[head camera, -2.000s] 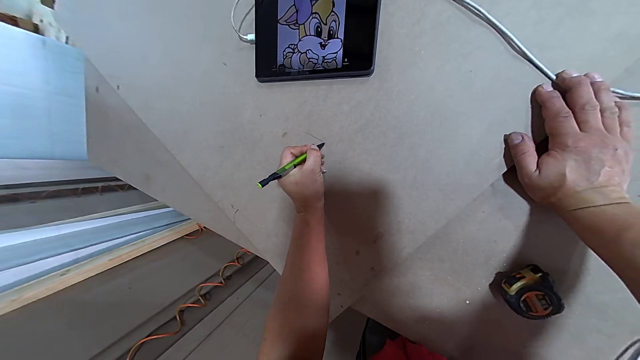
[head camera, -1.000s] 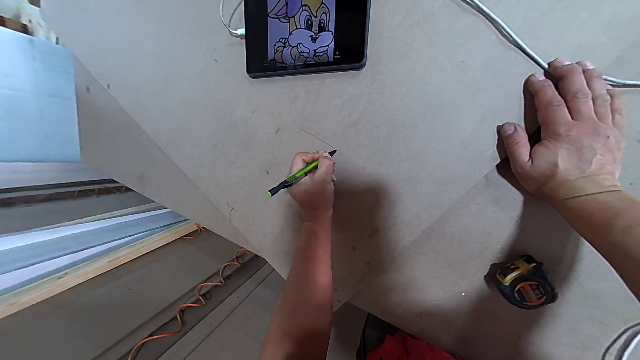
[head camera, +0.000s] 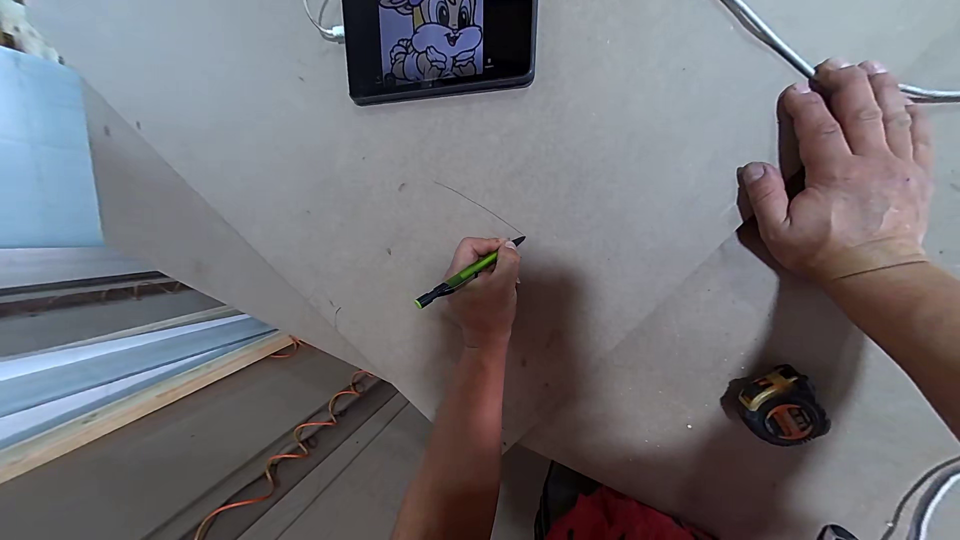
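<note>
My left hand (head camera: 484, 289) grips a green and black pencil (head camera: 469, 273), its dark tip touching the tan sheet (head camera: 637, 165). A thin, slightly curved dark line (head camera: 480, 206) runs from the upper left down to that tip. My right hand (head camera: 851, 161) lies palm down at the right with its fingers somewhat apart, its fingertips over a grey cable (head camera: 772, 41). Above my left hand rests a black tablet (head camera: 442, 91), whose screen shows a cartoon rabbit drawing; its top is cut off by the frame.
A black and yellow tape measure (head camera: 784, 405) lies below my right hand. A white cable (head camera: 324, 28) plugs into the tablet's left side. Beyond the sheet's slanting left edge are a light blue panel (head camera: 49, 150), a wooden strip (head camera: 150, 401) and a coiled orange cord (head camera: 300, 442). Red fabric (head camera: 615, 517) shows below.
My left hand has moved right and slightly down with the pencil. The line on the sheet, barely visible two seconds ago, is longer. My right hand stays flat at the right.
</note>
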